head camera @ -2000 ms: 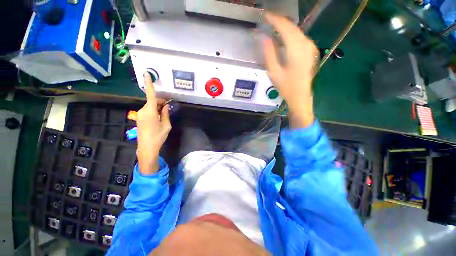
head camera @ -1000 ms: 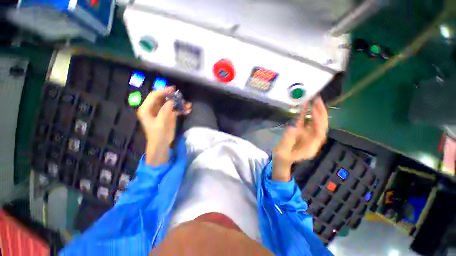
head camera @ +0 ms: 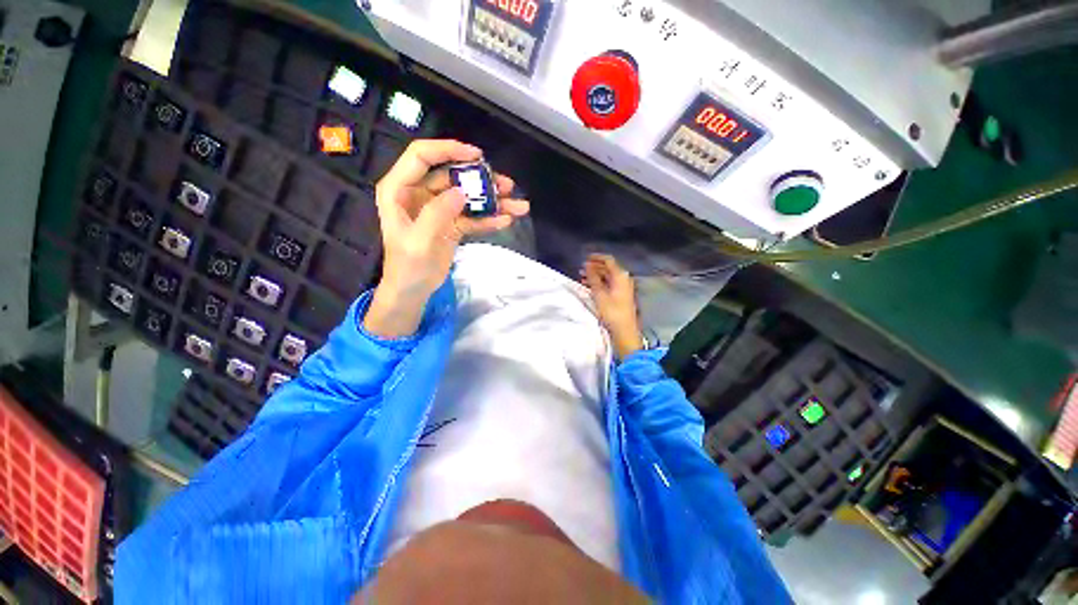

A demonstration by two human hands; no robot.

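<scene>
My left hand (head camera: pixel 422 219) holds a small square dark unit (head camera: pixel 474 189) between thumb and fingers above my lap, its face lit white. My right hand (head camera: pixel 610 296) is low near my lap, small in view, with fingers bent; I cannot tell if it holds anything. The left black compartment tray (head camera: pixel 245 225) holds many dark and silver-white units, with two white-lit units (head camera: pixel 404 109) and an orange-lit one (head camera: pixel 336 140) near its upper right. The right black tray (head camera: pixel 816 461) holds a few lit units, green (head camera: pixel 812 411) and blue (head camera: pixel 777 436).
The press front (head camera: pixel 662 71) spans the top, with a red mushroom button (head camera: pixel 605 91), two red-digit displays and a green button (head camera: pixel 797 193). A yellowish hose (head camera: pixel 898 251) runs at right. A red tray (head camera: pixel 47 490) is at lower left. A box (head camera: pixel 946 485) stands lower right.
My view has turned, and the press sits higher and further right. My right hand has left the press's right end and dropped to my lap. The unit in my left hand now shows a white-lit face.
</scene>
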